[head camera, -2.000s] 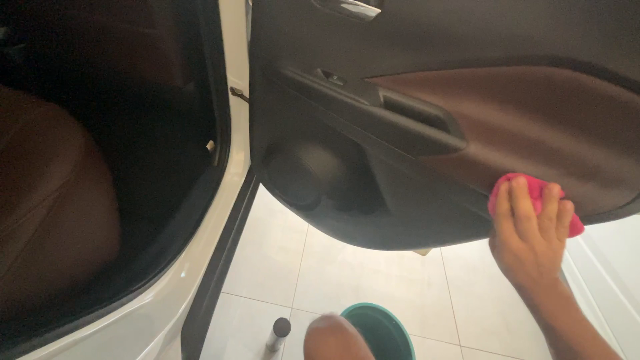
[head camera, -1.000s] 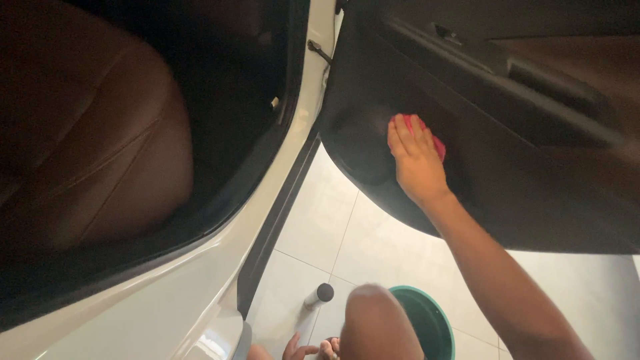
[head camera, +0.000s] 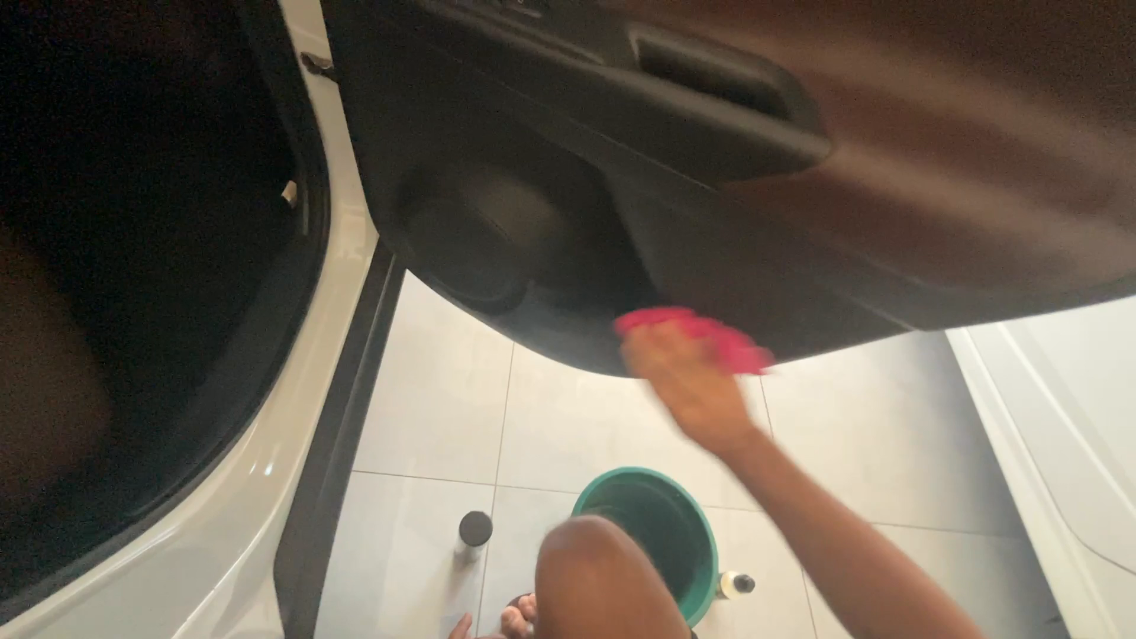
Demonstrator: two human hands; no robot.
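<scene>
My right hand (head camera: 688, 382), slightly blurred, holds a bright pink cloth (head camera: 723, 342) against the lower edge of the open car door's inner panel (head camera: 577, 240). The panel is black plastic with a brown trim section (head camera: 958, 177) and a pull handle recess (head camera: 719, 71) above and to the right of the hand. A round speaker area (head camera: 479, 231) lies to the left of the cloth. At the bottom edge, fingertips or toes show beside my knee; which they are cannot be told. My left hand cannot be made out.
A green bucket (head camera: 706, 541) stands on the tiled floor (head camera: 435, 390), partly behind my bent knee (head camera: 599, 577). A black-capped bottle (head camera: 475, 532) is left of it, a small bottle (head camera: 737, 584) right. The white door frame (head camera: 342, 222) and dark car interior (head camera: 160, 222) are at left.
The cloth in my right hand was at the right part of the panel, then over the speaker area, and is now at the lower edge between them. The view has shifted.
</scene>
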